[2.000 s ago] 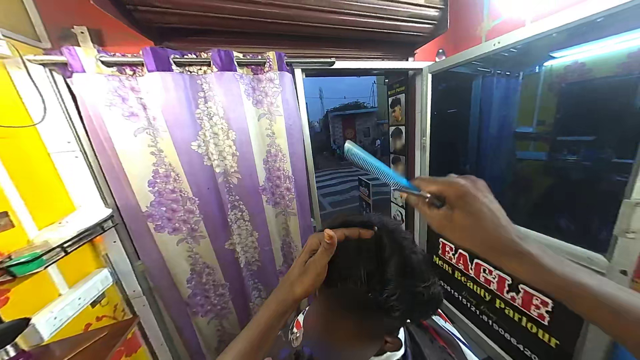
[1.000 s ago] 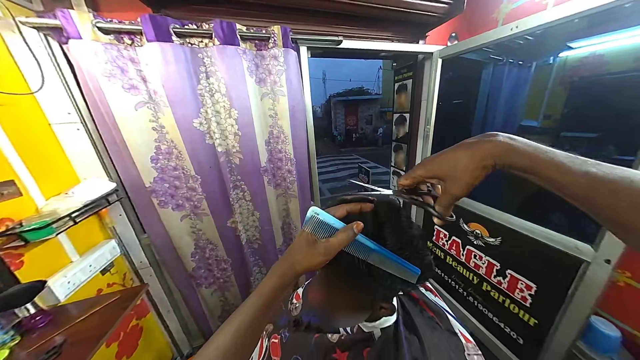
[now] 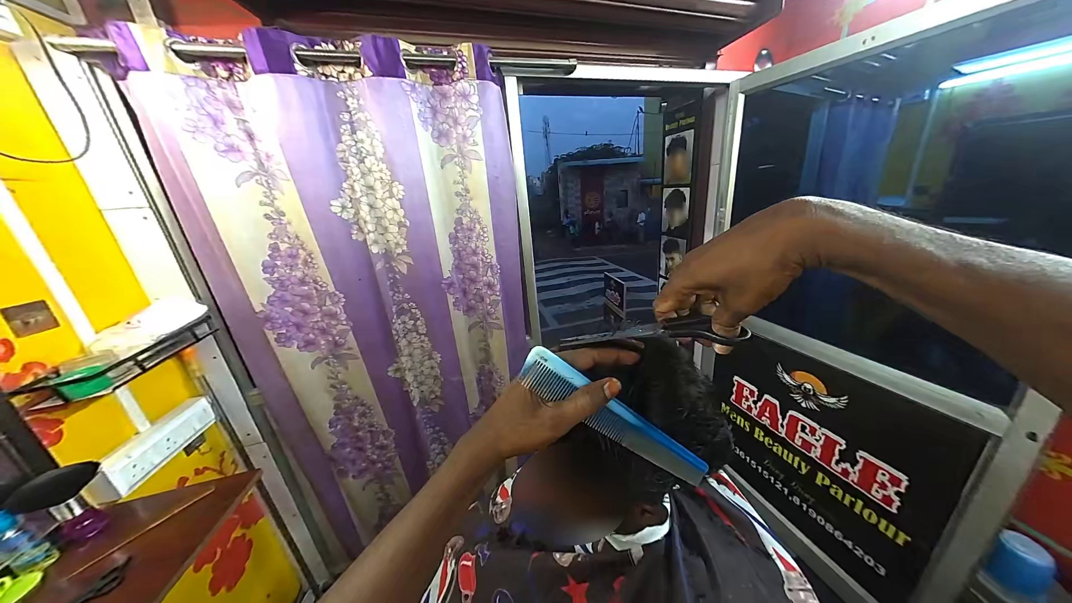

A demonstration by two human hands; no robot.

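Observation:
A seated person in a dark patterned cape [image 3: 586, 578] is below me, with dark hair [image 3: 682, 402] on top of the head. My left hand [image 3: 544, 410] lies at the hair, holding a blue comb [image 3: 636, 431] between thumb and palm while its fingers reach over the top of the head. My right hand [image 3: 737, 268] grips a pair of hair scissors [image 3: 712, 333] by the dark handles. Their blades lie roughly level just above the left fingers, at the top of the hair. Whether hair is between the blades, I cannot tell.
A purple and cream floral curtain [image 3: 352, 251] hangs ahead on a metal rod. At left are a wall shelf [image 3: 159, 352], a white socket strip [image 3: 155, 444] and a wooden counter [image 3: 167, 523] with a brush and bottles. A framed glass panel [image 3: 904, 184] stands at right, a blue-lidded container [image 3: 1017, 565] low down.
Two seconds ago my right hand held the comb and scissors raised above the head. The comb passed to my left hand by one second ago, and the scissors came down to the hair.

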